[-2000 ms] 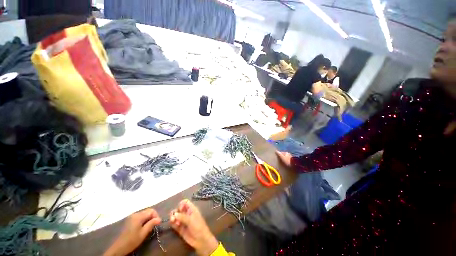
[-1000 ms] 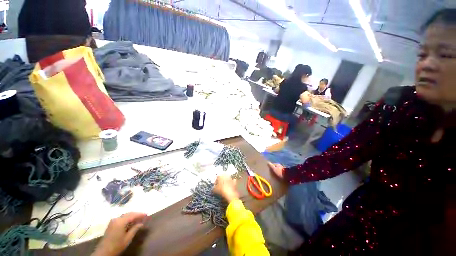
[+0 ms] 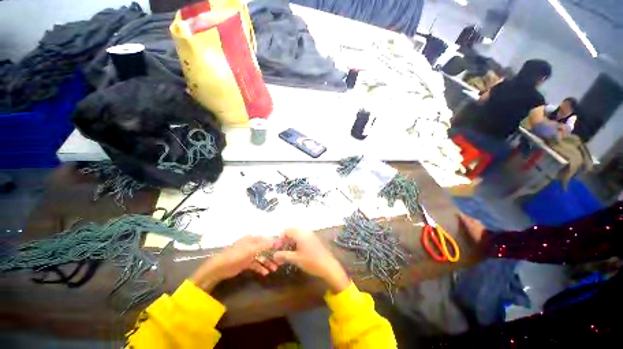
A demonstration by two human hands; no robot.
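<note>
My left hand (image 3: 236, 260) and my right hand (image 3: 308, 256) meet over the front edge of the white sheet (image 3: 232, 217). Some small, dark greenish strands show between the fingers; what they are is too blurred to tell. Which hand grips them is unclear. The pile of short grey-blue cords (image 3: 372, 247) lies right of my hands. The long green cords (image 3: 102, 238) lie at the left. Small dark bunches (image 3: 261, 195) lie on the white sheet beyond my hands.
Orange and yellow scissors (image 3: 439, 243) lie at the right, near a person's hand (image 3: 471, 228). A green cord bunch (image 3: 402, 191), a phone (image 3: 302, 142), a black plastic bag (image 3: 147, 129) and a yellow-red shopping bag (image 3: 222, 65) stand or lie beyond. More people work in the background.
My right hand has left the short-cord pile and come back to my left hand. The view has turned left, showing more of the long green cords; the standing person is now mostly out of view.
</note>
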